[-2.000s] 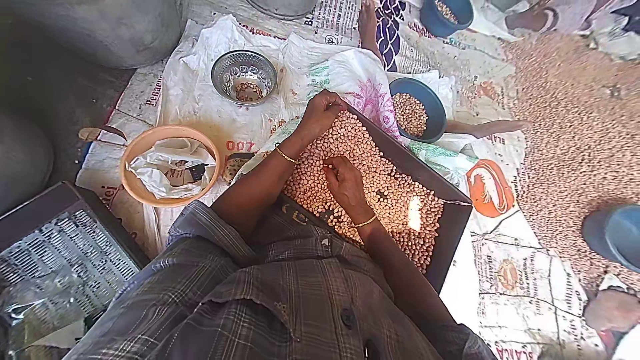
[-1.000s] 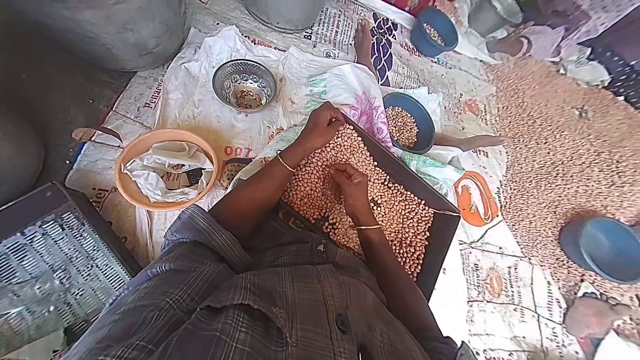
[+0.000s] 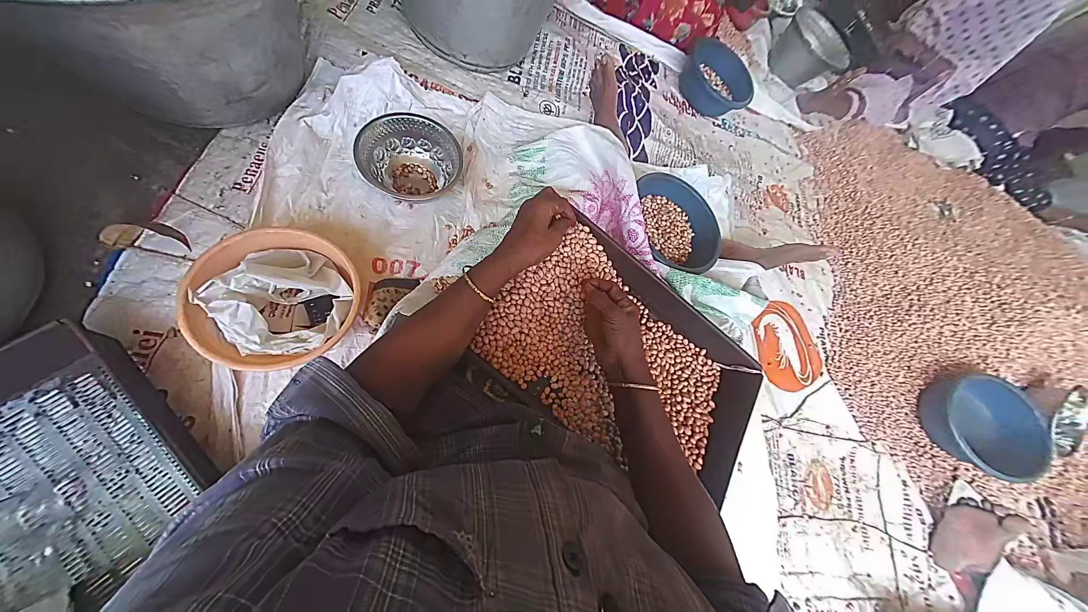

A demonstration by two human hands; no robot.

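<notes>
A dark tray (image 3: 738,425) on my lap holds a layer of small round tan nuts or seeds (image 3: 544,297). My left hand (image 3: 541,223) is at the tray's far left corner, fingers bent; whether it holds anything cannot be told. Over the middle of the nuts is my right hand (image 3: 614,316), its fingers curled together, their contents hidden. Past the tray's far edge a blue bowl (image 3: 705,217) holds similar nuts. A patterned metal bowl (image 3: 408,127), farther left, has a few brownish pieces at its bottom.
An orange basin (image 3: 200,314) with white plastic stands left, near a perforated metal tray (image 3: 76,442). Large metal pots (image 3: 476,30) stand behind. Printed sacks cover the floor. At right lie a wide spread of nuts (image 3: 918,280) and a blue bowl (image 3: 999,425). Other people sit around.
My right hand has shifted slightly toward the tray's far side since the oldest frame, its fingers curled. My left hand stays by the far left corner.
</notes>
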